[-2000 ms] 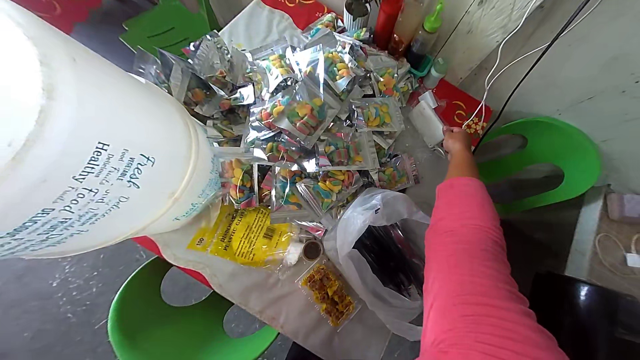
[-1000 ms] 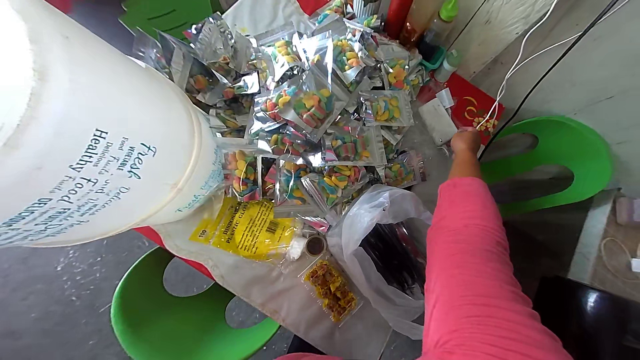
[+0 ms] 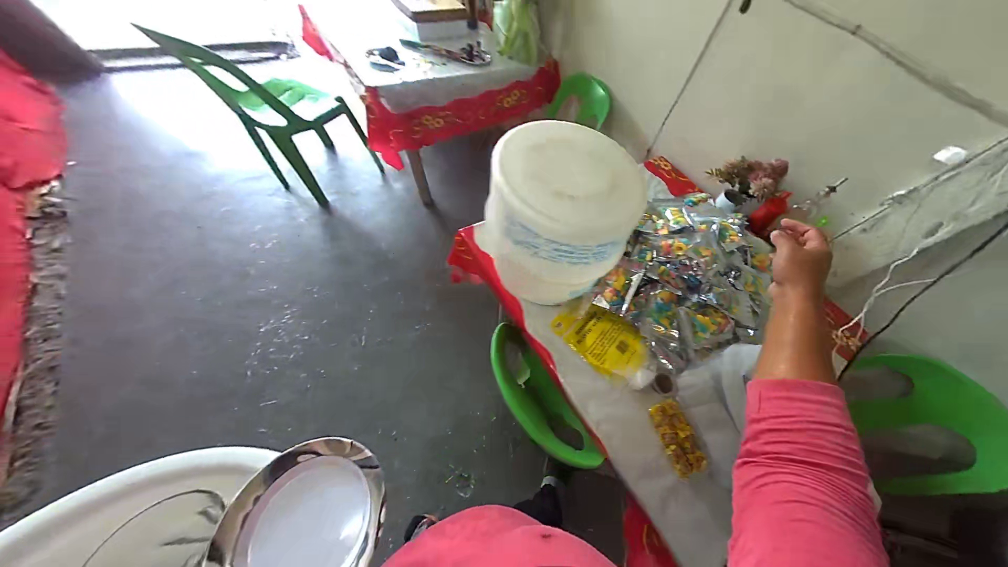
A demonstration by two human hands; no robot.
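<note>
My right hand (image 3: 801, 253), at the end of a pink sleeve, is raised over the far right side of the table. Its fingers are curled, and whether they hold anything cannot be told. Below and left of it lies a pile of silver and clear packets of colourful sweets (image 3: 685, 268). A white plastic bucket (image 3: 563, 205) with blue writing stands left of the pile. Nearer me are a yellow packet with writing (image 3: 602, 339), a small round brown-topped item (image 3: 664, 383) and a clear packet of yellow-brown pieces (image 3: 677, 441). A whitish plastic bag (image 3: 717, 386) lies partly behind my forearm. My left hand is out of view.
Green plastic chairs (image 3: 524, 402) flank the table, one (image 3: 929, 417) at right by hanging cables (image 3: 886, 291). Flowers (image 3: 752, 177) stand at its far end. Behind are a second table (image 3: 465, 118) and a green chair (image 3: 287, 110). A shiny-rimmed tray (image 3: 311, 504) is at bottom left.
My right hand has left the white item by the red cloth at the table's right side and is raised. The view has swung widely to take in the room.
</note>
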